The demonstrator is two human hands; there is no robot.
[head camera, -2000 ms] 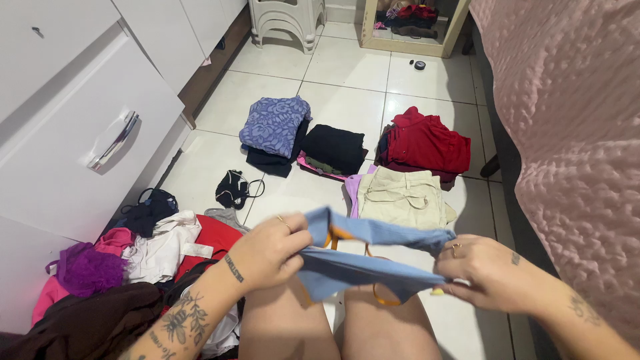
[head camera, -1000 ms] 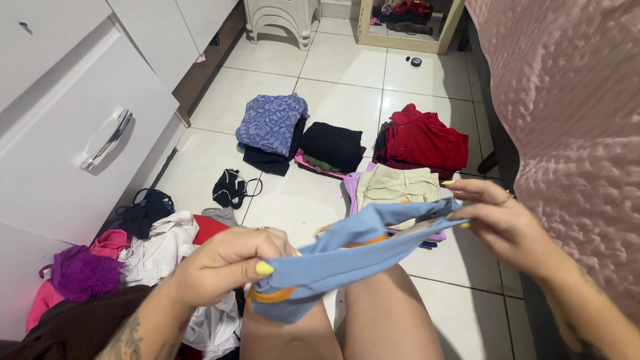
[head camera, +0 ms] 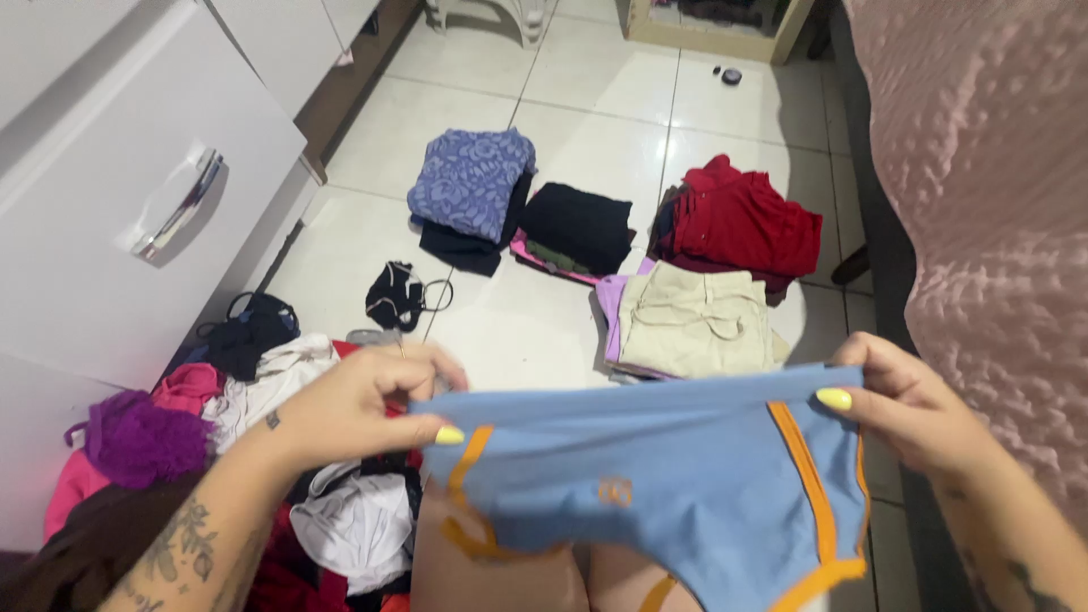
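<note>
A light blue garment with orange trim, apparently a pair of briefs [head camera: 646, 459], is stretched flat between both hands above the lap. My left hand [head camera: 382, 404] pinches one end of its waistband between thumb and fingers. The opposite end of the waistband is gripped by my right hand [head camera: 892, 404], its yellow thumbnail in front. Just beyond the garment lie folded beige drawstring shorts [head camera: 701, 319] on lilac cloth. Farther off are a blue patterned folded stack [head camera: 472, 183], a black folded stack [head camera: 578, 225] and a red folded stack [head camera: 739, 225].
Loose mixed clothes, including a purple piece [head camera: 149, 438] and a white one [head camera: 357, 531], are heaped at the left. A black strappy garment [head camera: 399, 296] lies on the tiles. White drawers with a metal handle [head camera: 183, 204] border the left; a pink cover [head camera: 994, 187] hangs at the right.
The blue garment, twisted and partly folded one second ago, now hangs spread with its waistband drawn straight between my hands. The folded stacks have stayed where they were.
</note>
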